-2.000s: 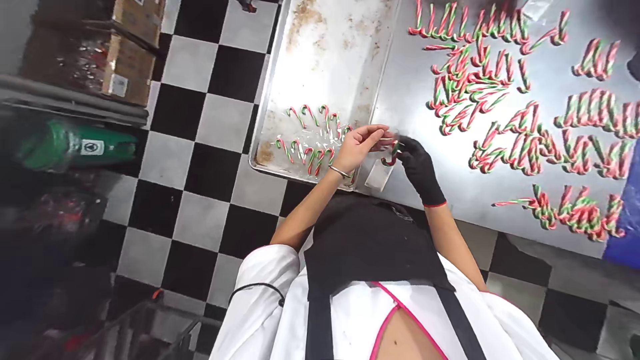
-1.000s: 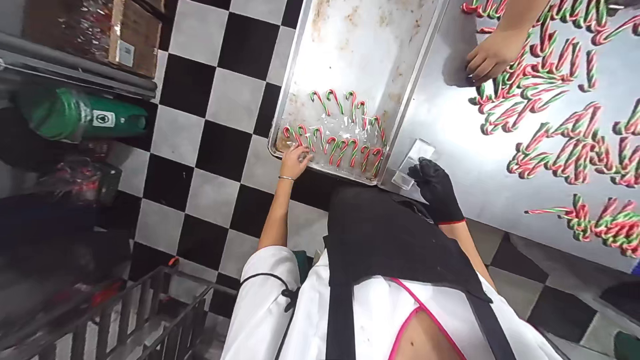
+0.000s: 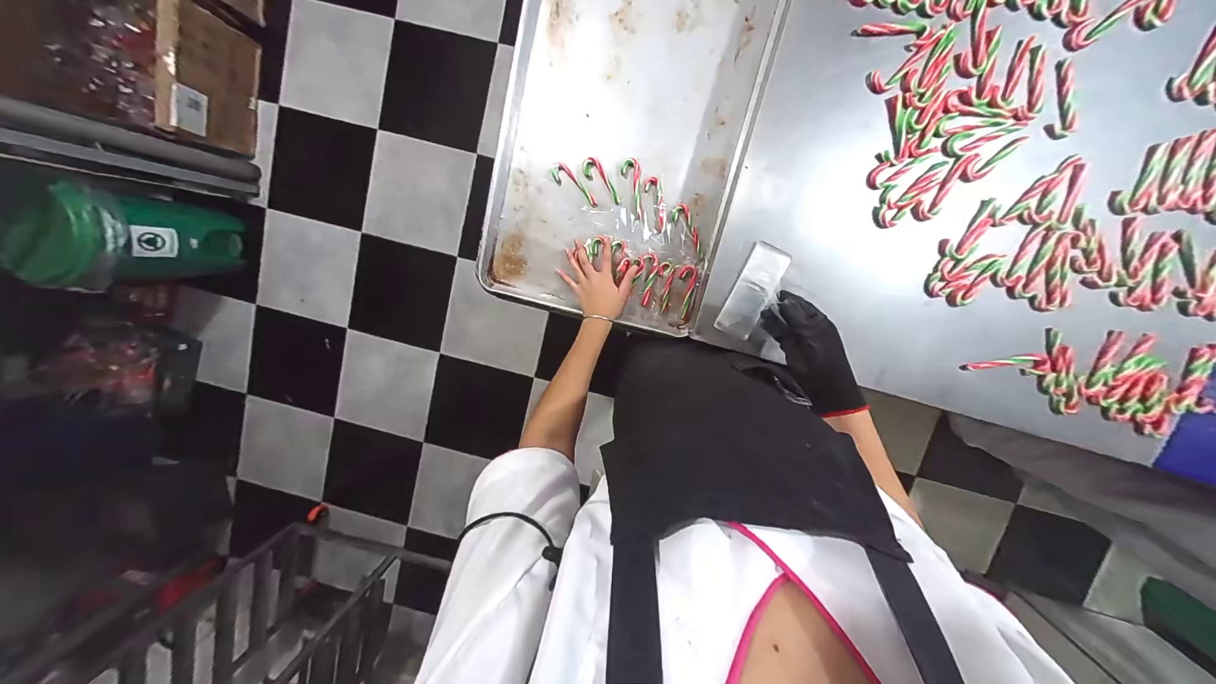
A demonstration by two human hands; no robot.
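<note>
My bare left hand [image 3: 598,283], fingers spread, rests over the left end of the lower row of wrapped candy canes [image 3: 655,275] in a worn metal sheet tray [image 3: 608,71]. Another row of wrapped candy canes [image 3: 622,185] lies above it. Part of the lower row is hidden under the hand. My right hand [image 3: 807,342], in a black glove, is at the lower right edge of a stack of clear plastic sleeves [image 3: 755,285] on the metal table, just right of the tray. Whether its fingers pinch a sleeve cannot be told.
Many unwrapped red, green and white candy canes [image 3: 1026,256] lie in groups on the metal table [image 3: 855,313]. A green bin [image 3: 190,237] and a cardboard box [image 3: 218,76] stand at the left. A dark railed rack [image 3: 275,570] is at lower left, over a checkered floor.
My left hand has moved from beside my right hand to the candy canes in the tray, where its fingers are now spread. Another person's hand over the loose canes is out of view now.
</note>
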